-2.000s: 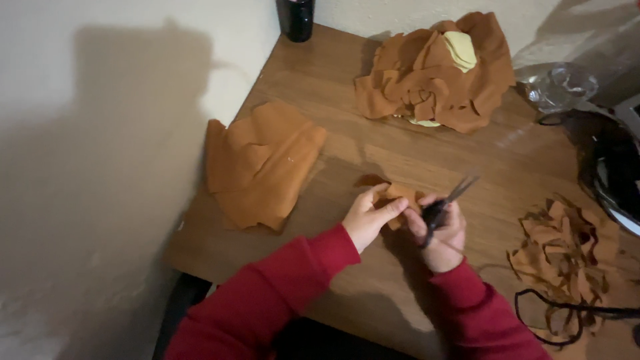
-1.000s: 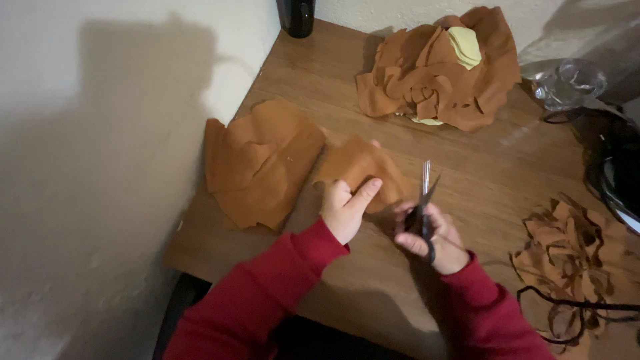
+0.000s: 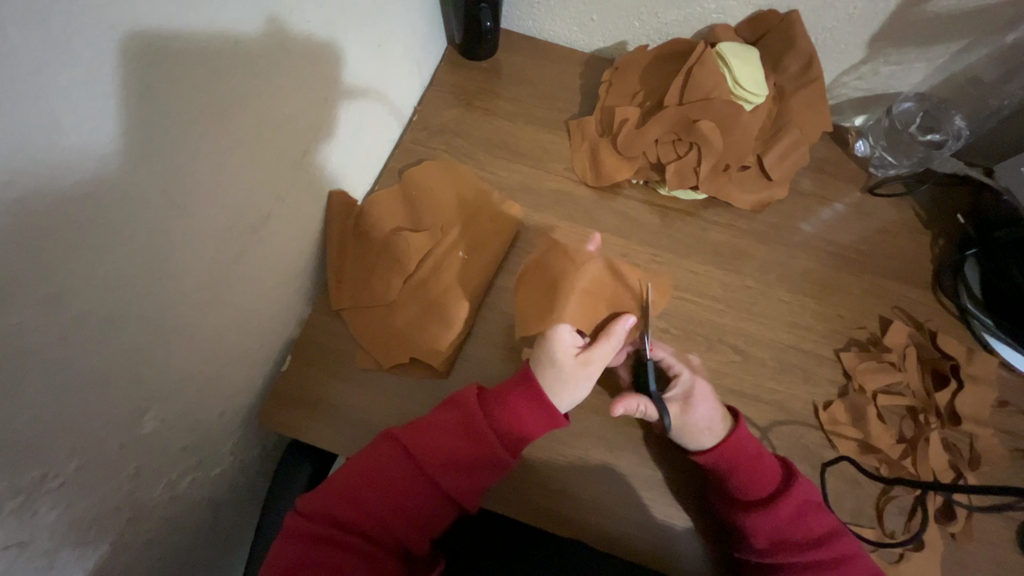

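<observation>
My left hand (image 3: pixel 578 360) grips a brown fabric piece (image 3: pixel 572 280) by its lower edge, its thumb on top and one fingertip showing past the far edge. In my right hand (image 3: pixel 690 400) are black-handled scissors (image 3: pixel 650 360), their blades pointing up at the right part of that piece. Whether the blades are cutting into it I cannot tell. Left of my hands lies a stack of larger brown fabric pieces (image 3: pixel 424 272). Beyond them, a heap of brown cut pieces (image 3: pixel 704 120) holds some pale yellow pieces (image 3: pixel 744 74).
Narrow brown scraps (image 3: pixel 920 400) lie piled at the right, with a black cord loop (image 3: pixel 876 480) over them. A clear plastic item (image 3: pixel 916 132) and dark cables (image 3: pixel 972 272) stand at the back right. A dark container (image 3: pixel 476 28) is at the table's back left corner, by the wall.
Two seconds ago my left hand held a small brown piece; now it holds a broader one. The scissors have turned from pointing up and right to pointing nearly straight up.
</observation>
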